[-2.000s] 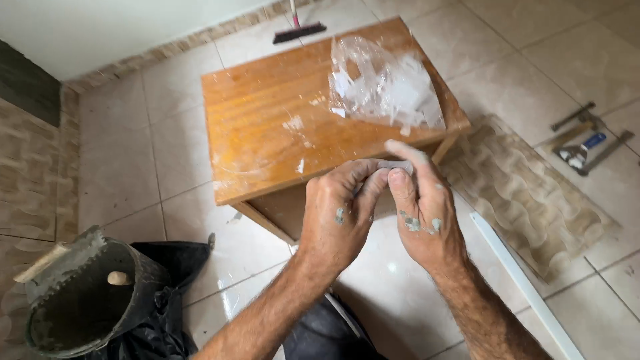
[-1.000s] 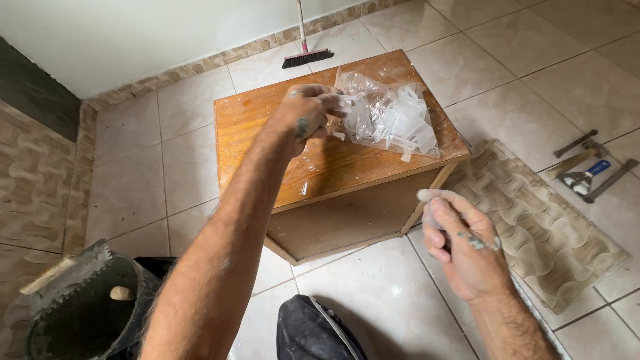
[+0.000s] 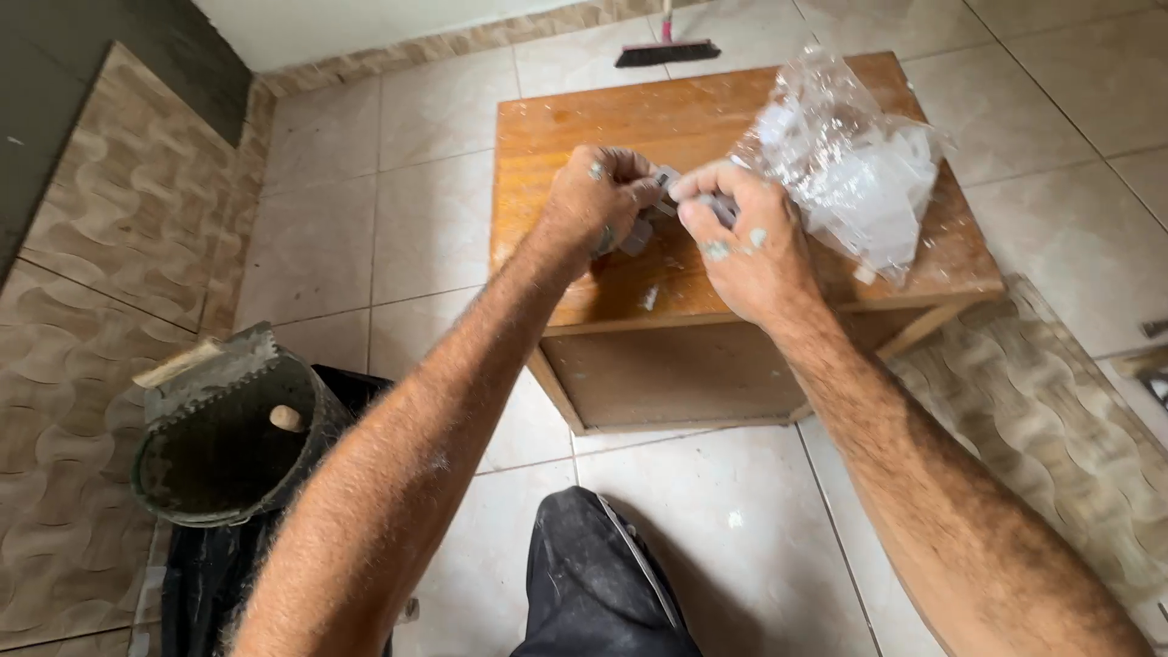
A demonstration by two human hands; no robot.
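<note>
Over the top of a wooden cabinet (image 3: pixel 584 128), my left hand (image 3: pixel 607 196) pinches small translucent plastic pieces (image 3: pixel 639 237), likely tile-levelling clips. Close to its right, my right hand (image 3: pixel 744 233) has its fingers closed on a similar small piece, partly hidden by the fingers. The fingertips of both hands nearly meet. A clear plastic bag (image 3: pixel 849 155) with many white plastic pieces lies on the cabinet just right of my right hand. Grey paste spots both hands.
A bucket (image 3: pixel 319 401) with a notched trowel (image 3: pixel 214 379) across its rim stands at lower left. Behind the cabinet is a broom (image 3: pixel 667 53). A patterned tile (image 3: pixel 1022 383) lies on the floor at right. My knee (image 3: pixel 593 557) is below the cabinet.
My left hand was at the bag a second ago and is now left of it, holding pieces. My right hand has moved from beside the cabinet's front to over its top, near my left.
</note>
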